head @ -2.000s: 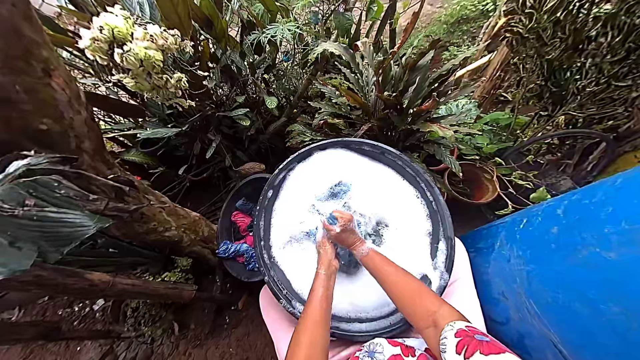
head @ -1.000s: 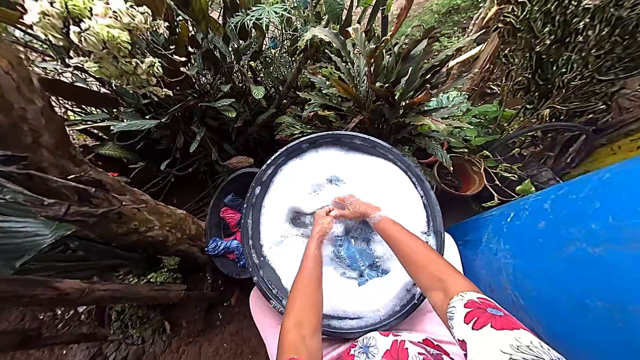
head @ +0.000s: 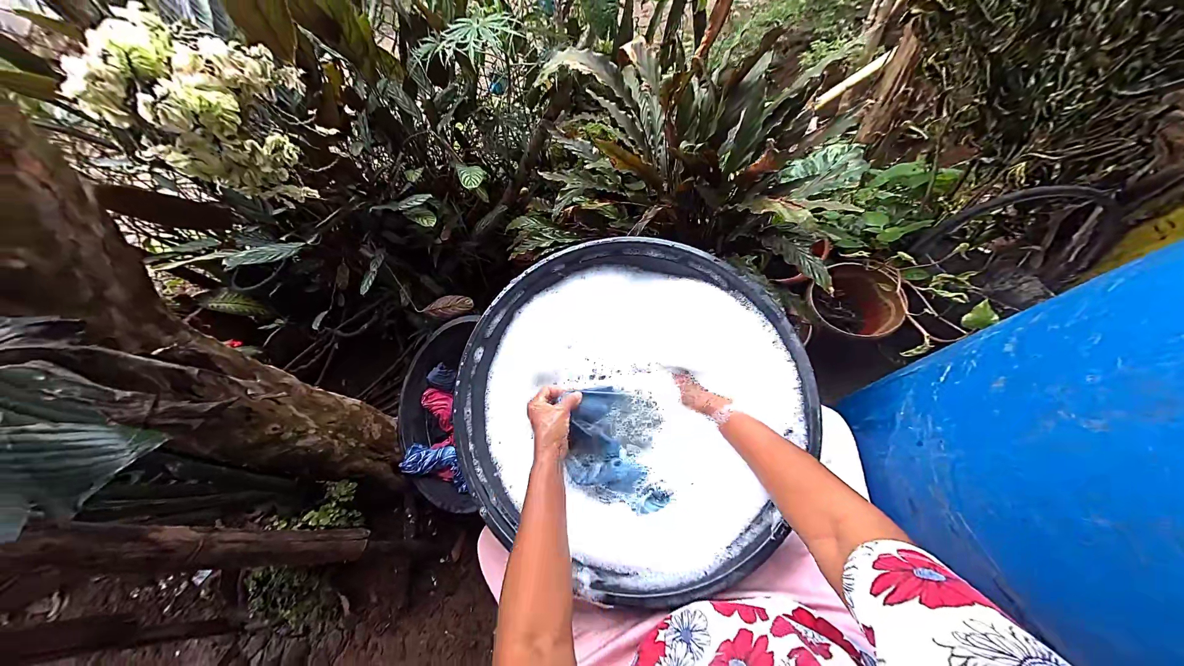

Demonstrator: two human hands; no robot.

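A round black basin full of white suds rests at my lap. In it floats a wet blue cloth, partly under foam. My left hand pinches the cloth's upper left edge between thumb and fingers. At the cloth's right, my right hand dips into the suds; foam hides its fingertips, so its grip does not show.
A smaller black tub holding red and blue clothes stands left of the basin. A large blue barrel is close on the right. Beyond are dense plants and a flowerpot; a tree trunk lies left.
My hands, together near the basin's middle before, are now apart, the left one to the left and the right one to the right. The blue cloth shows between them.
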